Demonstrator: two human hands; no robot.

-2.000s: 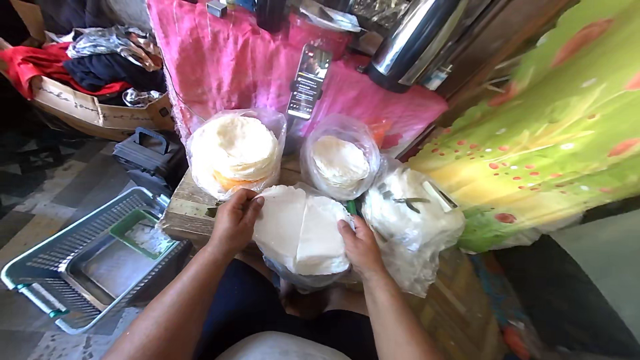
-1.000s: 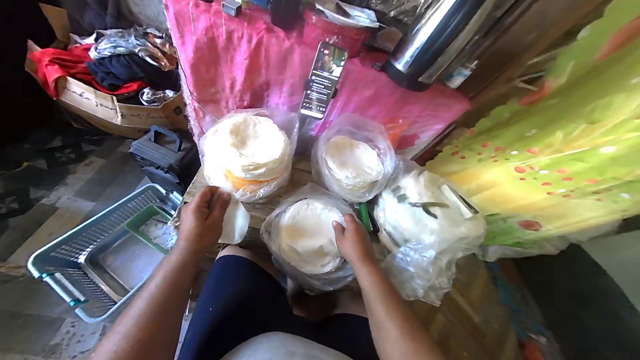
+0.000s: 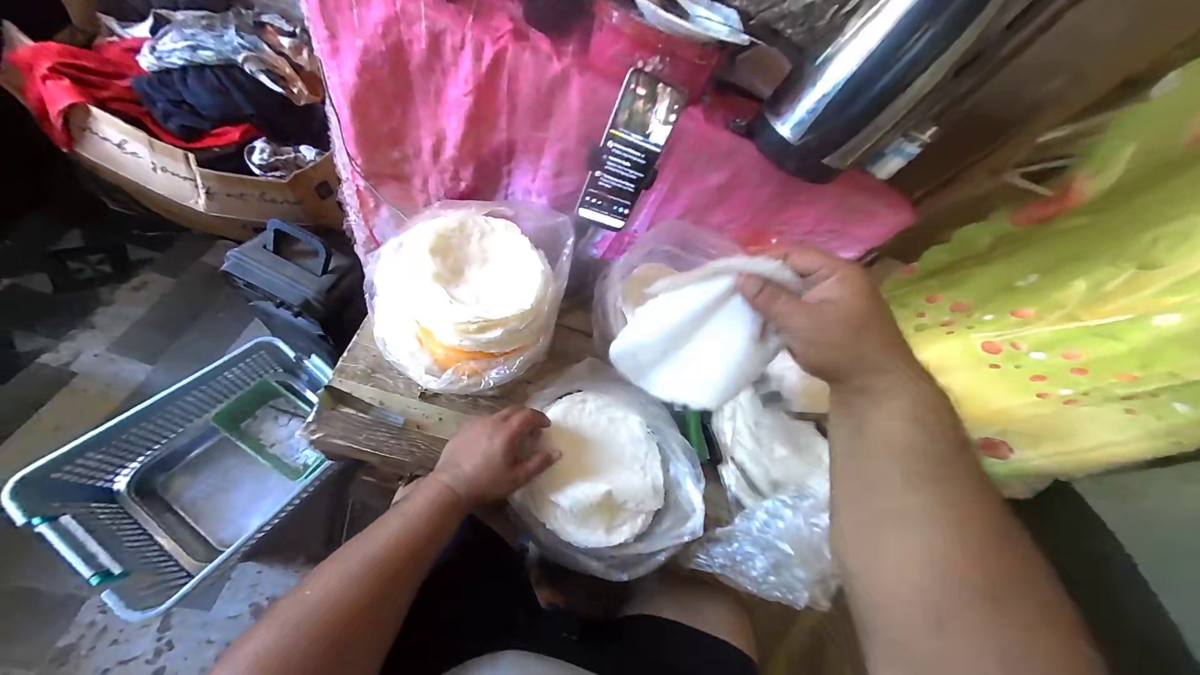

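My right hand (image 3: 816, 314) pinches a thin white round wrapper sheet (image 3: 694, 342), which hangs down over the right-hand plastic bag (image 3: 656, 253) and its pale stack. At the left edge of the near stack of white round sheets (image 3: 600, 469) is my left hand (image 3: 497, 455), its fingers a little apart; whether they touch the stack cannot be told. That stack sits in an open clear plastic bag. A taller stack of white sheets (image 3: 469, 281), with something orange low in it, stands in another clear bag behind my left hand. More white sheets in plastic (image 3: 769, 450) lie partly hidden behind my right forearm.
Under the bags is a wooden surface (image 3: 375, 412). A phone (image 3: 630, 150) leans against pink cloth (image 3: 450, 122); a steel flask (image 3: 872, 84) lies behind, right. On the floor at left stand a plastic basket (image 3: 75, 459) holding trays, a dark case (image 3: 281, 262) and a cardboard box of clothes (image 3: 141, 169).
My right hand has moved from the near stack up and to the right, now with a sheet in it. My left hand has let go of the small white piece it held and moved beside the near stack.
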